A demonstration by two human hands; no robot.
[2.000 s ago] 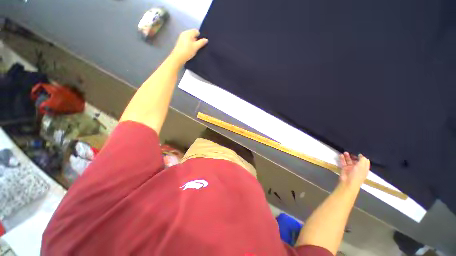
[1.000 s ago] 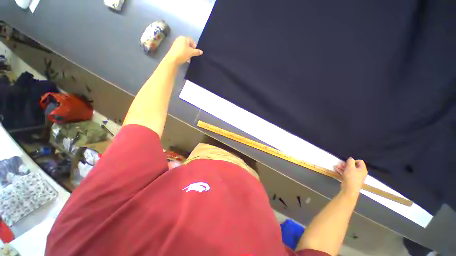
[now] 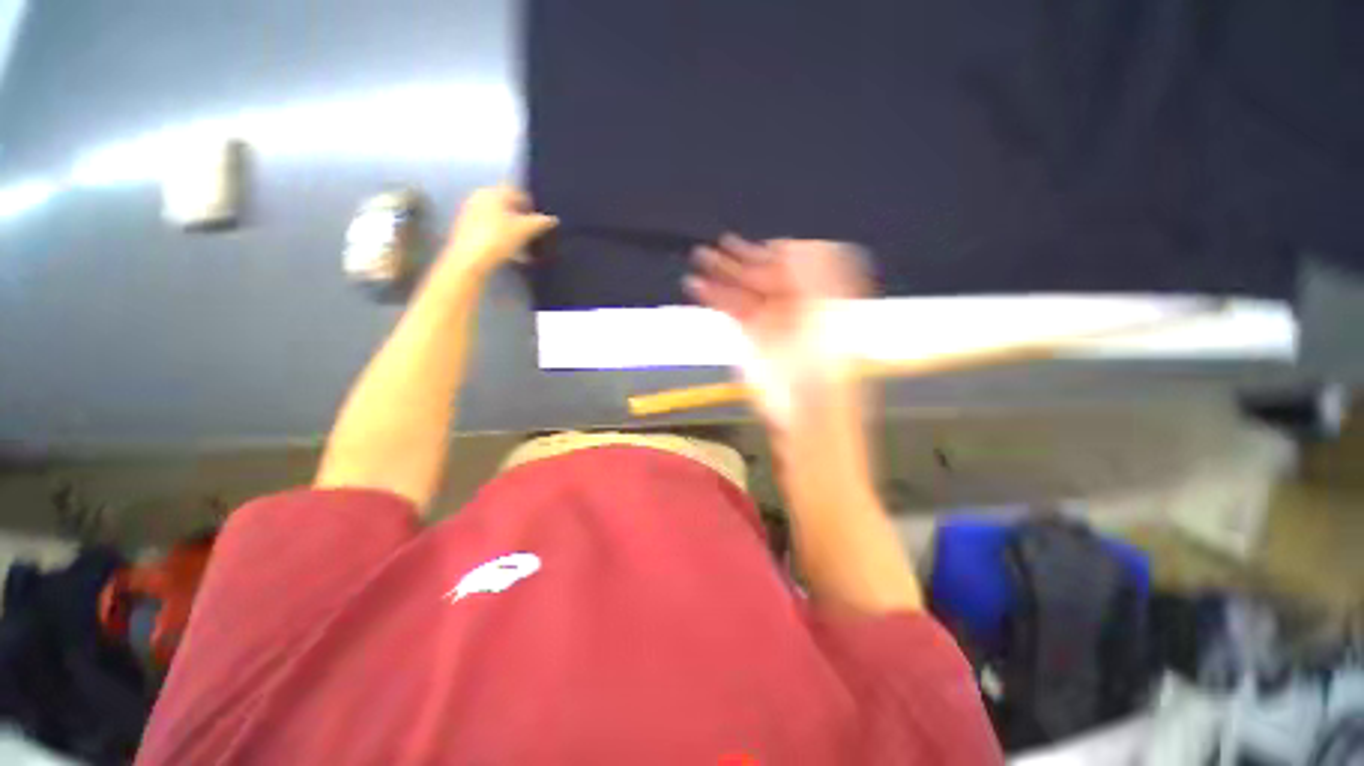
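Observation:
Dark navy-black fabric (image 3: 898,135) covers the right and middle of the table. My left hand (image 3: 501,232) pinches the fabric at its left edge, near the lower corner. My right hand (image 3: 785,292) is blurred, with its fingers apart, over the fabric's near edge; no held thing shows in it. A white paper strip (image 3: 628,338) shows along the fabric's near edge. A yellow wooden ruler (image 3: 685,400) lies along the strip's near side, partly hidden behind my right wrist and forearm.
Two wrapped weights, one pale (image 3: 202,186) and one mottled (image 3: 385,240), sit on the grey table (image 3: 195,352) at the left. Below the table edge are an orange-red bag (image 3: 177,591), a blue item (image 3: 969,576) and dark cloth (image 3: 53,636).
The view has turned, so the table edge now runs nearly level. My right hand has left the fabric's right part and moved left, towards my left hand. My left hand still holds the fabric edge.

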